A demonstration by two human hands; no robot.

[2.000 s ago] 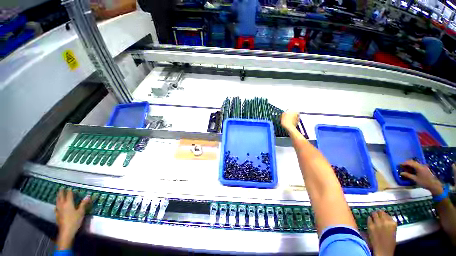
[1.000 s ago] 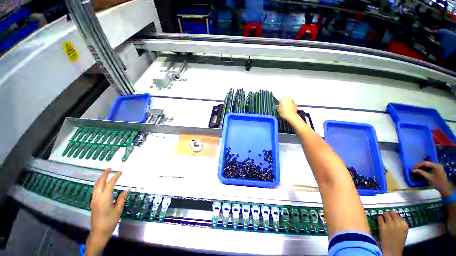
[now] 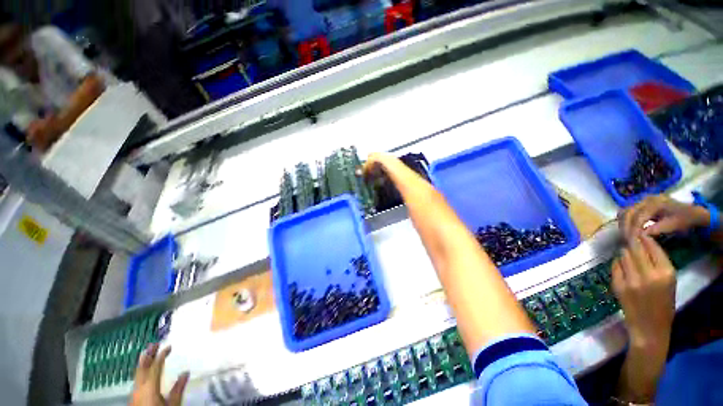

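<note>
Green circuit board panels (image 3: 321, 184) stand on edge in a black rack behind the blue component bin (image 3: 277, 258). My right hand (image 3: 382, 168) reaches over to the right end of these panels, fingers at their top edges; blur hides whether it grips one. My left hand (image 3: 158, 382) is at the bottom left, cut off by the frame edge, fingers apart, with nothing visible in it. Dark components lie heaped in the bin's near end. A row of green panels (image 3: 388, 374) lies in the rail below my right arm.
A separate green board piece (image 3: 119, 353) lies at the left. A whitish ring-shaped item (image 3: 243, 300) sits on a tan card (image 3: 226, 315). More blue bins (image 3: 456, 170) stand to the right. Another person's two hands (image 3: 644, 273) are close together over the rail at the right.
The view has tilted and turned right. My left hand has left the rail row and shows lower in the picture. My right hand remains at the standing panels. The neighbour's hands have come together.
</note>
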